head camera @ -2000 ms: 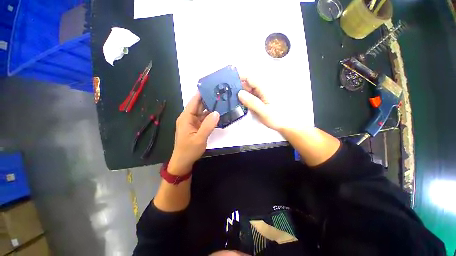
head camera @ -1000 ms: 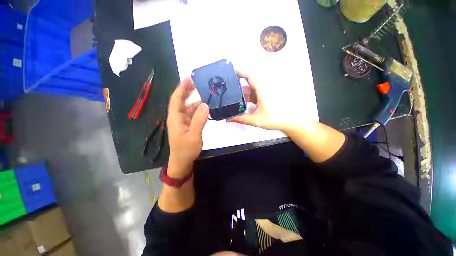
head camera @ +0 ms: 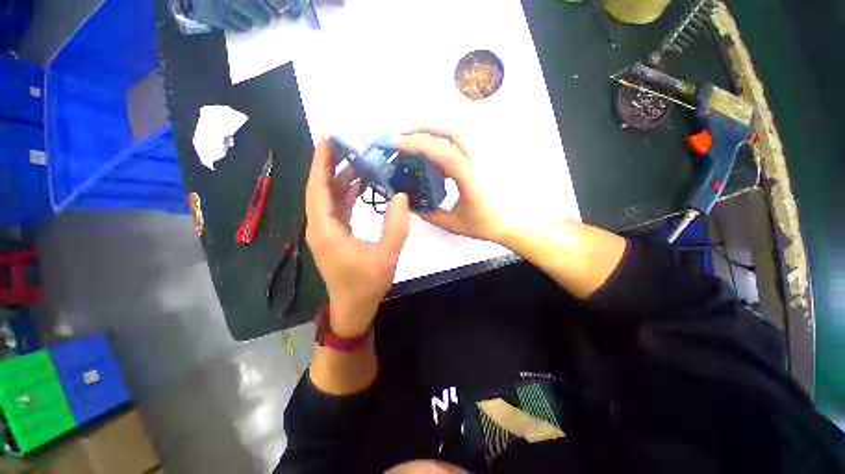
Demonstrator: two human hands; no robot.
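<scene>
My right hand (head camera: 463,199) holds the dark blue-grey housing (head camera: 428,182), its dark open side with green bits facing me. My left hand (head camera: 347,245) holds the blue-grey front plate (head camera: 345,148), tilted nearly edge-on to the left of the housing. Thin dark lead wires (head camera: 374,199) loop below, between plate and housing. Both parts are above the white paper (head camera: 519,157). My fingers hide parts of both pieces, and fine detail is blurred.
The parts dish (head camera: 479,74) is on the paper. The soldering gun (head camera: 713,139) lies right, its tip over the waste tin (head camera: 641,104). Red-handled cutters (head camera: 255,205), dark pliers (head camera: 285,268) and crumpled tissue (head camera: 218,132) lie left. Blue-grey plates (head camera: 243,13) are at the far left.
The plate has swung away from the housing to the left and now stands nearly edge-on. The housing's open side has come into view. The camera view has shifted, showing the pile of plates.
</scene>
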